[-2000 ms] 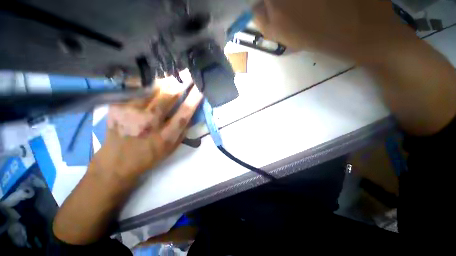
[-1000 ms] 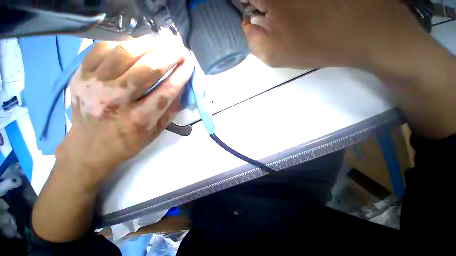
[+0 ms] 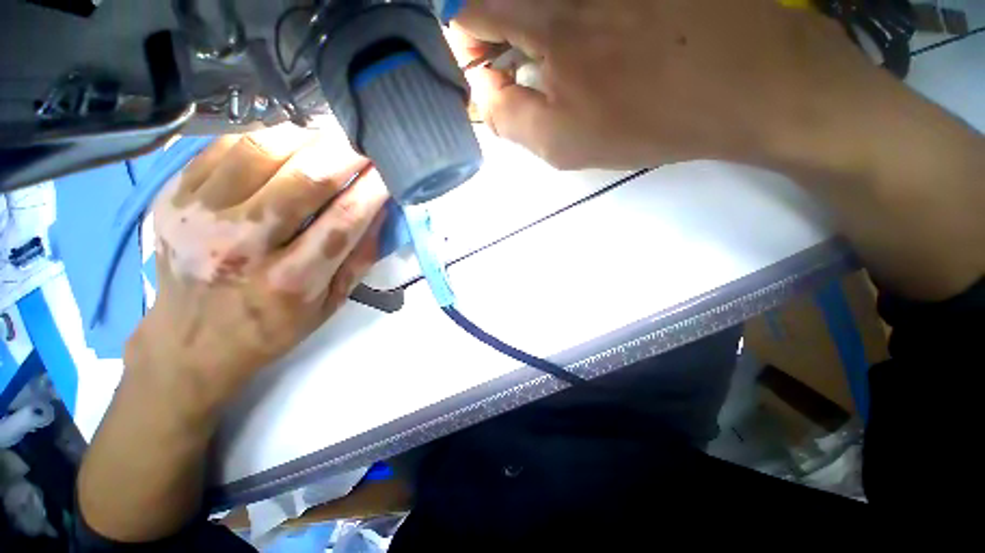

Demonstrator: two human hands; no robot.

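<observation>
My left hand lies on the light-blue fabric piece under the machine head, its fingertips in the bright needle light. A narrow light-blue strip comes out beside my fingers, and a dark cord runs from its end over the table edge. The needle and presser foot are hidden or lost in glare. My right hand is raised right of the grey ribbed knob, its fingers curled around a small dark and shiny tool, perhaps thread snips, mostly hidden.
The sewing machine head fills the upper left. The white table has a grey edge with a ruler-like band. Light-blue panels lie at the left. Black shears handles show at the upper right.
The machine head and knob show at a different place in the picture as the view shifted. My right hand has come down from the upper right to beside the knob. My left hand remains on the fabric.
</observation>
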